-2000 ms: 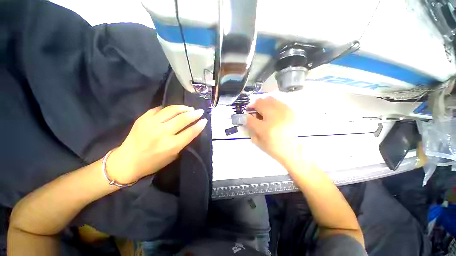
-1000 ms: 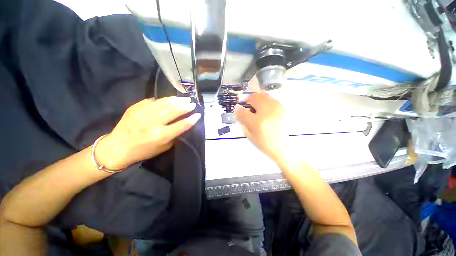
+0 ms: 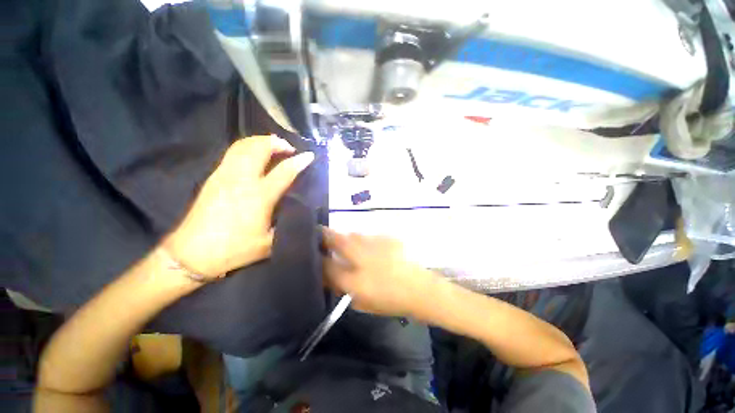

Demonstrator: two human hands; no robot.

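A large dark garment [image 3: 89, 185] covers the left side, and its darker edge strip [image 3: 302, 226] runs down from the lit needle area [image 3: 322, 145] of the sewing machine. My left hand [image 3: 230, 206] grips the cloth, with thumb and fingertip close together just below and left of the presser foot. My right hand [image 3: 371, 270], slightly blurred, is at the strip's right edge by the table front. A thin grey pointed tool [image 3: 326, 325], apparently tweezers, sticks out below it and seems held in the palm; its upper part is hidden.
The white machine head [image 3: 524, 73] with blue stripe and JACK lettering spans the top. Small dark pieces [image 3: 446, 184] and a thin dark piece [image 3: 415, 164] lie on the white bed. A black pad [image 3: 642, 219] and clear plastic [image 3: 705, 218] are at the right.
My right hand has moved from beside the presser foot down to the cloth's edge, and the pointed tool now shows. My left fingers have bunched the cloth. The view has shifted.
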